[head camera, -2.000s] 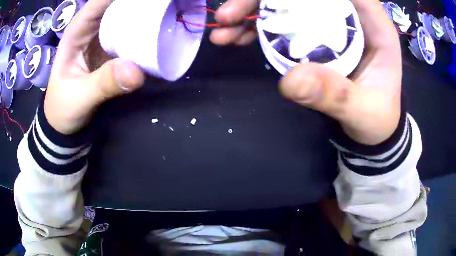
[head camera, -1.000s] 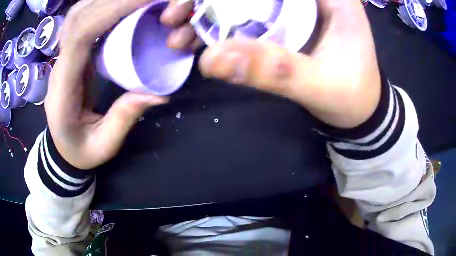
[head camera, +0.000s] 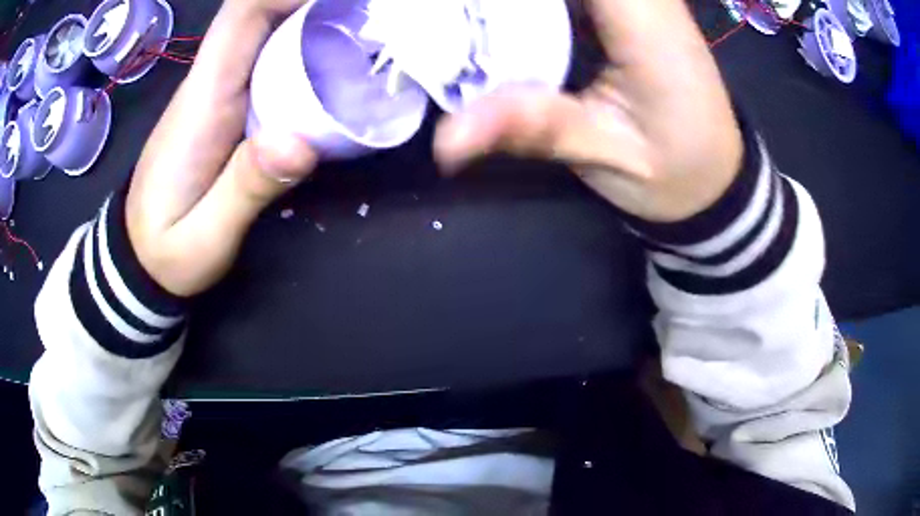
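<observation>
My left hand (head camera: 217, 181) holds a lilac-white cup-shaped housing (head camera: 282, 96), its open mouth tilted to the right. My right hand (head camera: 615, 131) holds a whitish fan unit (head camera: 525, 45) with its white blades facing left. The blades overlap the housing's mouth, and whether they touch it cannot be told. Both pieces are cut off by the top edge of the picture, and the fan unit is blurred. My fingers behind the pieces are hidden. A red lead (head camera: 180, 55) shows left of my left hand.
Several lilac units (head camera: 76, 131) with fans at their mouths stand at the left. More lilac units (head camera: 829, 48) lie at the upper right, beside something blue (head camera: 906, 86). Tiny white scraps (head camera: 363, 210) lie on the black table (head camera: 424, 312). The table's front edge runs below.
My right hand has moved left and brought the fan unit against or in front of the housing's mouth. The red leads between the two pieces no longer show.
</observation>
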